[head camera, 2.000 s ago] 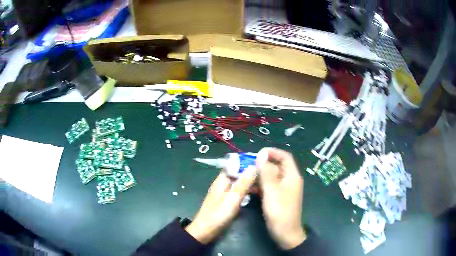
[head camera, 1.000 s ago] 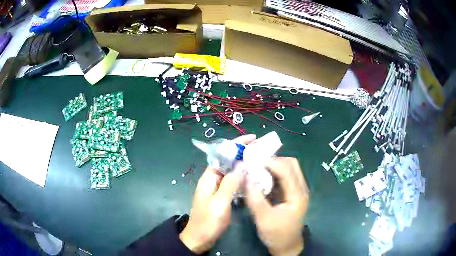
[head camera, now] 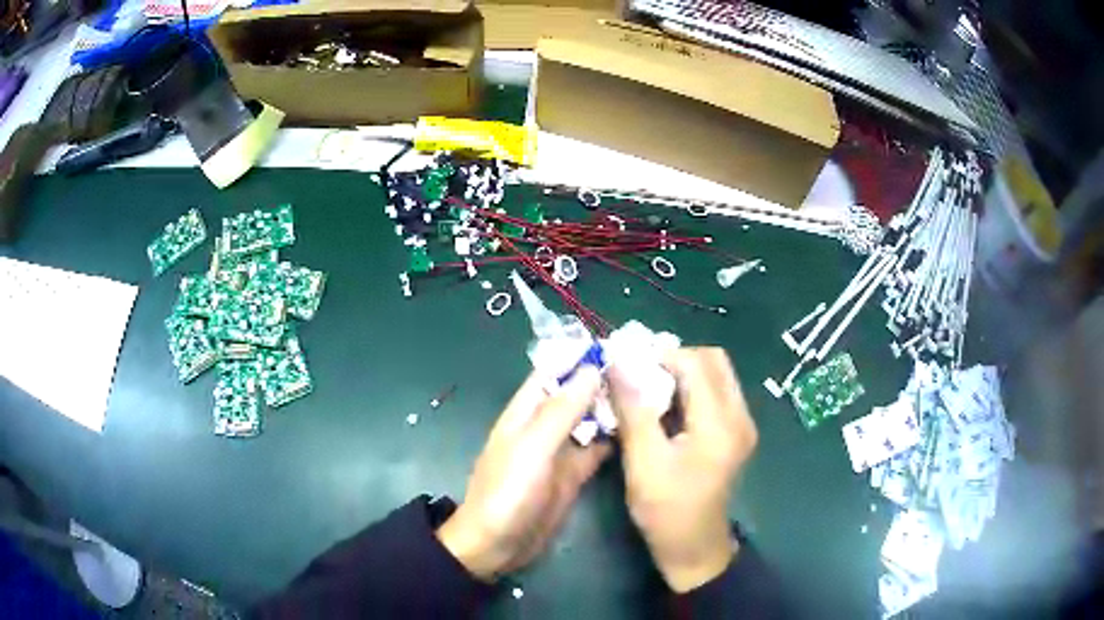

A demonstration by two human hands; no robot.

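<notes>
A white glue bottle with a blue label and a long pale nozzle is held over the mat, its nozzle pointing up and left. My left hand is closed around the bottle. My right hand grips a crumpled white tissue at the bottle's right side. The fingers and tissue hide most of the bottle's body.
Green circuit boards lie piled at left, with one board at right. Red wires and white rings lie behind my hands. White cables and adhesive pads lie at right. Cardboard boxes and a yellow tube stand or lie behind.
The nozzle has turned from pointing left to pointing up and left. The white tissue has come into view in my right hand and is now bunched against the bottle. The camera view has shifted slightly.
</notes>
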